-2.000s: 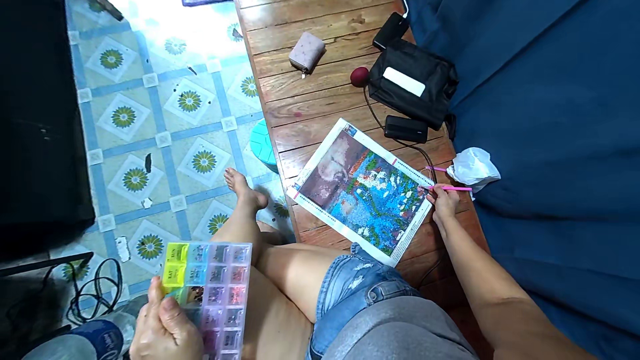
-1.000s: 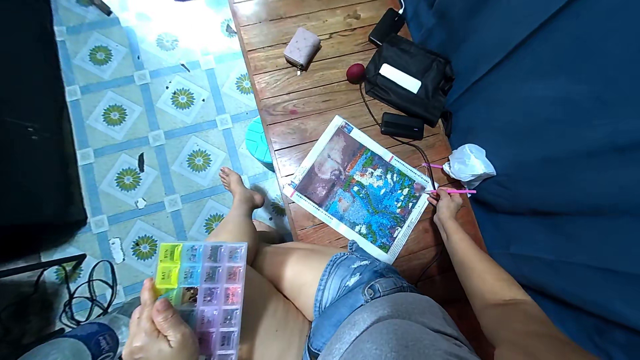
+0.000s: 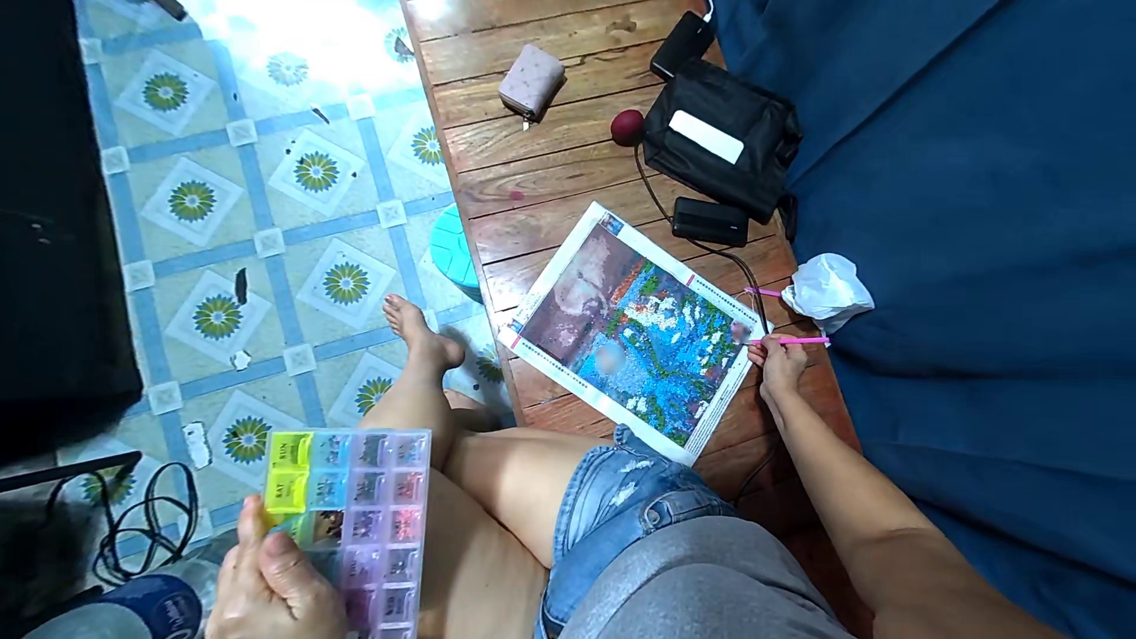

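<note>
My left hand (image 3: 280, 577) grips a clear plastic compartment box (image 3: 390, 506) with yellow, blue, green and purple sections, held over my thigh; small bits lie inside its compartments. My right hand (image 3: 781, 359) pinches a pink pen-like tool (image 3: 803, 341) at the right edge of a diamond painting canvas (image 3: 652, 333). That canvas lies flat on the wooden planks, its picture partly covered in blue, green and white beads. A second pink stick (image 3: 765, 292) lies near the canvas's upper right edge, beside a white plastic bag (image 3: 827, 291).
On the wooden platform (image 3: 497, 169) are a pink wallet (image 3: 532, 82), a black bag (image 3: 723, 133), a black power bank (image 3: 709, 222) with a cable, and a dark red ball (image 3: 627, 128). A blue curtain (image 3: 976, 266) hangs at right. A turquoise stool (image 3: 454, 248) stands by the platform's edge.
</note>
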